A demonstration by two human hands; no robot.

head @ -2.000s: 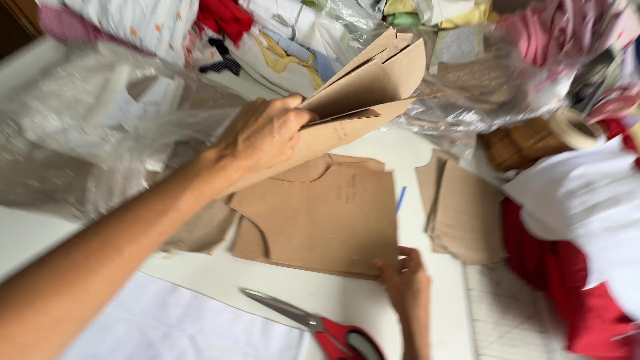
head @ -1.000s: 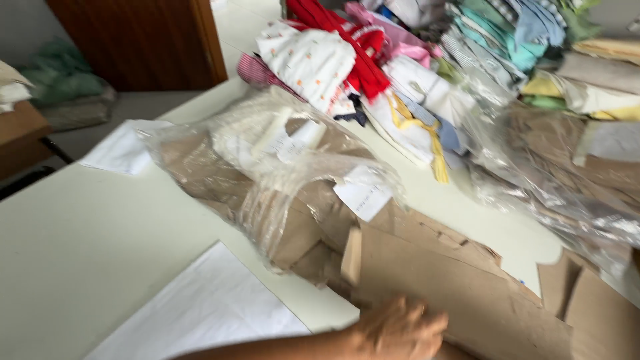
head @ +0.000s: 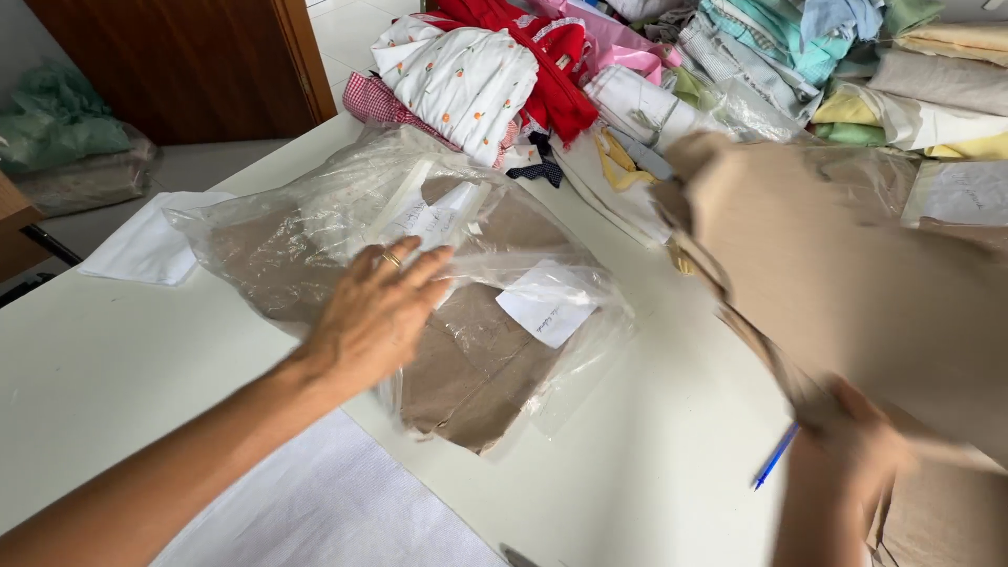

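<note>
My left hand, a ring on one finger, rests fingers apart on or just over a clear plastic bag. Brown paper pieces and white paper slips with handwriting show in and on the bag. At the right, my right hand grips the lower edge of a stack of brown paper pattern pieces, raised above the table and blurred. A blue pen lies just left of that hand. More brown paper lies below it at the lower right.
White cloth covers the near table edge, where a scissors tip shows. A folded white cloth lies at the left corner. Piled garments and fabrics line the far side. A wooden door stands beyond.
The brown paper stack, under my left hand two seconds ago, is now lifted at the right in my right hand. My left hand has come onto or over the plastic bag. The view has swung left.
</note>
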